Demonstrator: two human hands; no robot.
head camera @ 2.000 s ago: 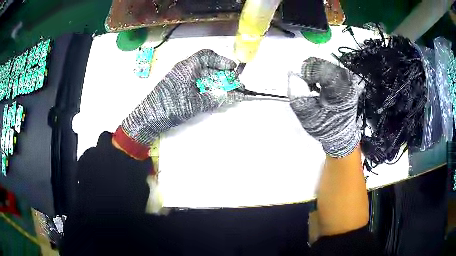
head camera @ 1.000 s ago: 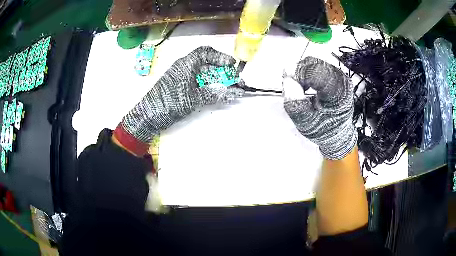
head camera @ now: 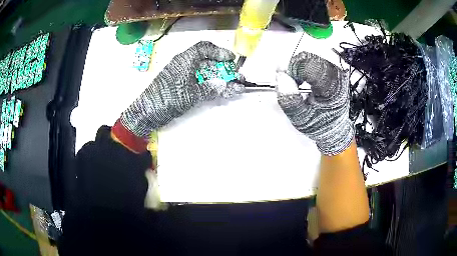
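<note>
My left hand [head camera: 185,85], in a grey-white knitted glove, holds a small green circuit board [head camera: 216,72] between thumb and fingers. The dark tip of the yellow soldering iron [head camera: 254,25] is at the board's right end. A black cable [head camera: 258,86] runs from there to my right hand [head camera: 318,102], gloved the same way, whose pale fingertips pinch it. A thin line rises above the right fingers. How the cable meets the board is hidden by the left fingertips.
Another circuit board [head camera: 144,55] lies on the white sheet [head camera: 235,160] at upper left. A black cable pile [head camera: 388,92] and clear plastic bag [head camera: 437,95] are at right. Board rows [head camera: 22,65] lie on a dark surface at left. A brown block [head camera: 185,9] stands at the top.
My right hand has moved left towards the board, so less cable shows between the hands. My left hand stays at the iron's tip with the board, slightly higher in view.
</note>
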